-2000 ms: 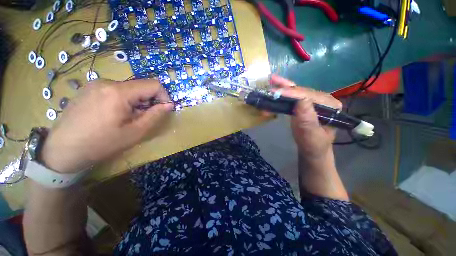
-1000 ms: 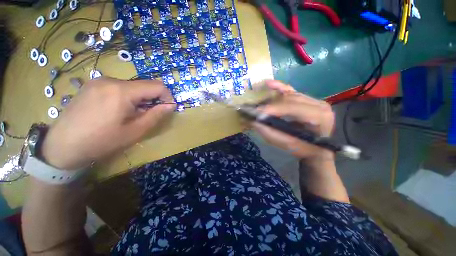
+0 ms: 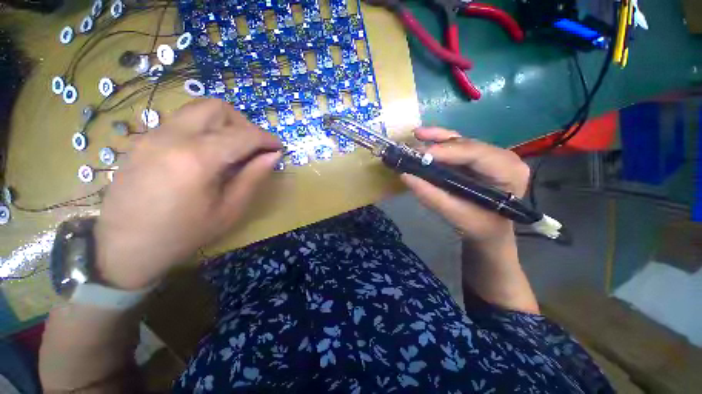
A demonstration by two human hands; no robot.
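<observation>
A blue PCB panel [image 3: 292, 58] lies on the tan board in front of me. My right hand [image 3: 473, 181] holds the soldering iron [image 3: 462, 187] by its black handle. The iron's metal tip is over the panel's lower part. My left hand [image 3: 188, 177] is at the panel's lower left edge with thumb and forefinger pinched together. Whether a lead wire is between the fingertips cannot be made out. White discs [image 3: 165, 55] on dark wires lie left of the panel, some wires running onto it.
Red-handled cutters [image 3: 454, 46] lie on the green bench right of the panel, with another red handle [image 3: 494, 17] beside them. A black box with a blue item [image 3: 579, 31] and black cords are at the upper right. Blue bins [image 3: 650, 142] stand below the bench.
My left hand has rolled and its fingertips have shifted slightly right and up. The iron's tip has swung away from the left fingertips, then rests further up the panel.
</observation>
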